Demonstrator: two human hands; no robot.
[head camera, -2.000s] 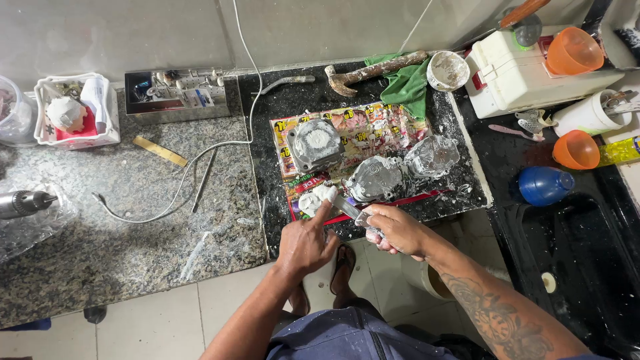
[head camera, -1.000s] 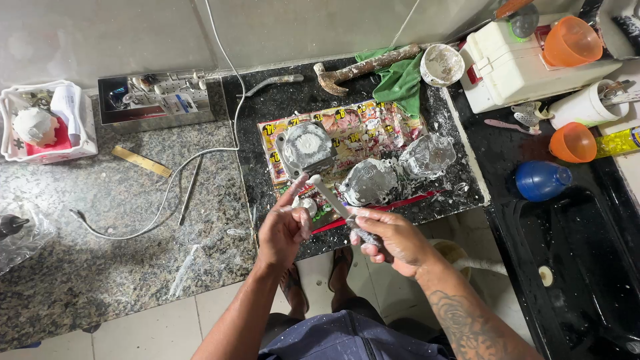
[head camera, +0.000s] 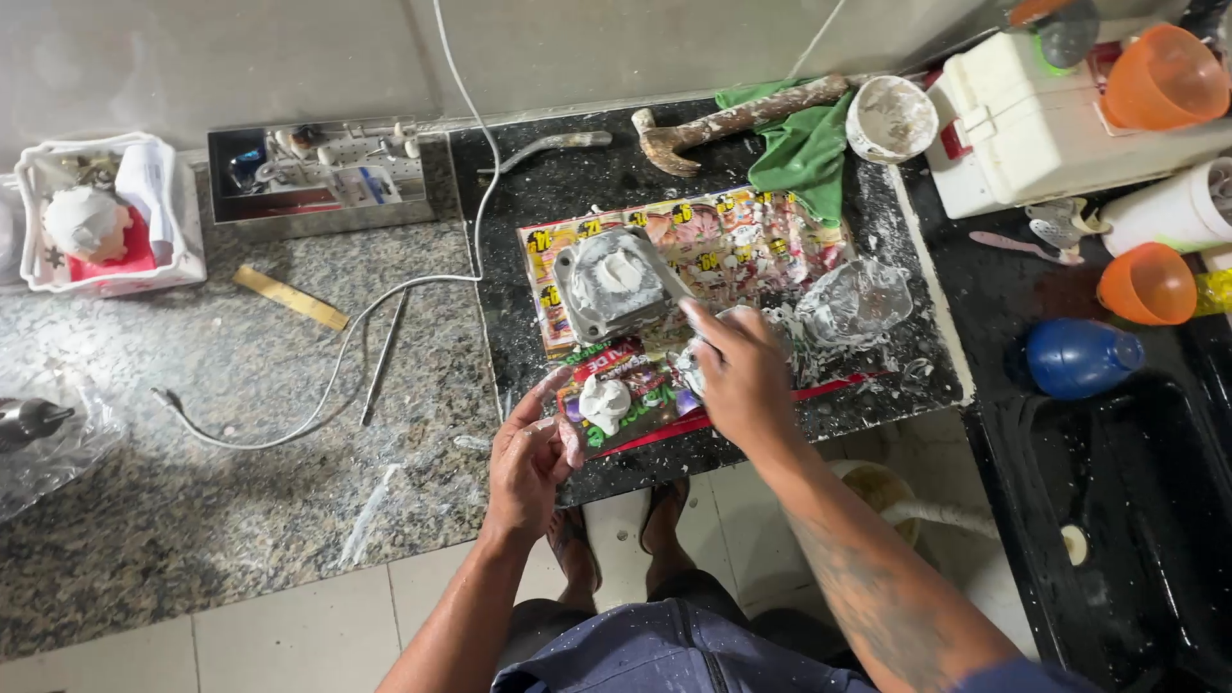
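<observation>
My right hand (head camera: 746, 380) is closed around a metal spatula, mostly hidden and blurred, its blade reaching toward the metal dental flask (head camera: 616, 284). White paste lies in a mound on the flask's upper face. My left hand (head camera: 534, 452), fingertips coated white, holds nothing visible; its fingers are bent and apart, just left of a lump of white paste (head camera: 604, 402). Flask and lump rest on a printed leaflet (head camera: 635, 217) spotted with white crumbs. Right of my right hand sits a crumpled clear plastic-covered piece (head camera: 857, 303); another object is largely hidden beneath that hand.
A paste-smeared hammer (head camera: 751, 120), green cloth (head camera: 804, 164) and white bowl (head camera: 891, 119) are behind the leaflet. Left are a metal instrument tray (head camera: 322, 207), a white basket (head camera: 188, 265) and a cable (head camera: 337, 356). Rubber bowls, including a blue one (head camera: 1083, 358), stand near the black sink (head camera: 1136, 500).
My hands were close together at the spatula; now they are apart. The right one has moved up toward the flask, over a plastic-covered piece that showed before.
</observation>
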